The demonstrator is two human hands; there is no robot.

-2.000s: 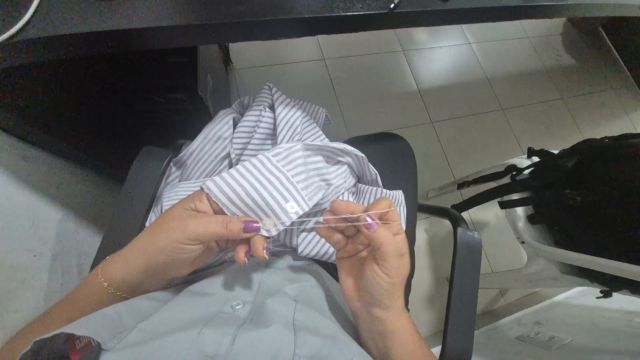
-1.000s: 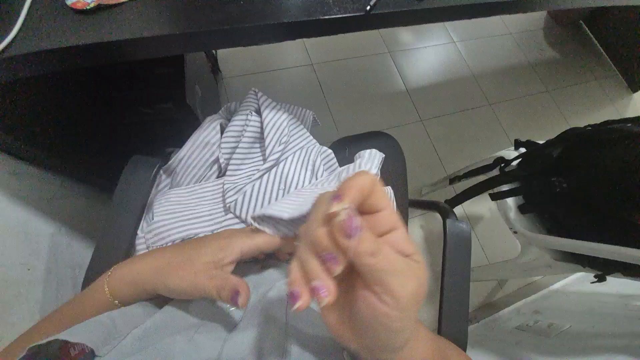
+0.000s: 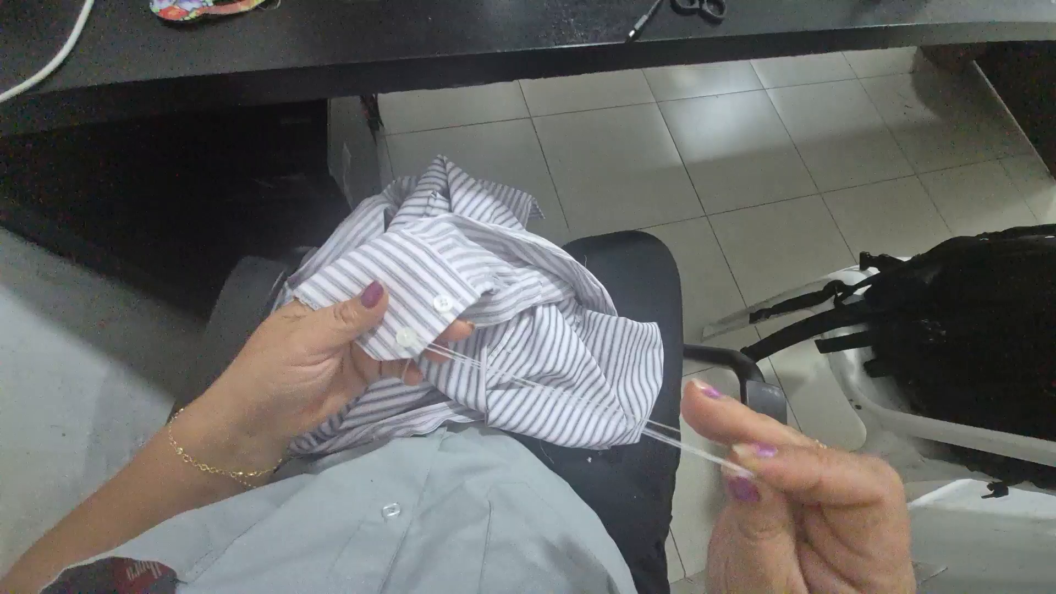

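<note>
A grey-and-white striped shirt (image 3: 536,363) lies bunched on my lap and the black chair seat. My left hand (image 3: 309,371) grips its cuff (image 3: 412,285), thumb on top and fingers beneath. Two white buttons show on the cuff, an upper button (image 3: 444,304) and a lower button (image 3: 405,337). White thread (image 3: 561,394) runs in several strands from beside the lower button across the shirt to my right hand (image 3: 796,487), which pinches it between thumb and fingers at the lower right. Whether a needle is in that pinch, I cannot tell.
Across the top runs a black desk (image 3: 462,37) with scissors (image 3: 700,8), a small dark pointed tool (image 3: 645,21), a colourful cloth item (image 3: 206,8) and a white cable (image 3: 58,54). The chair's armrest (image 3: 763,396) is beside my right hand. A black backpack (image 3: 973,330) rests on a white chair at right.
My right hand has moved away to the lower right, drawing the thread out long. My left hand, lower and off the buttons a second ago, now holds the cuff up with both buttons showing.
</note>
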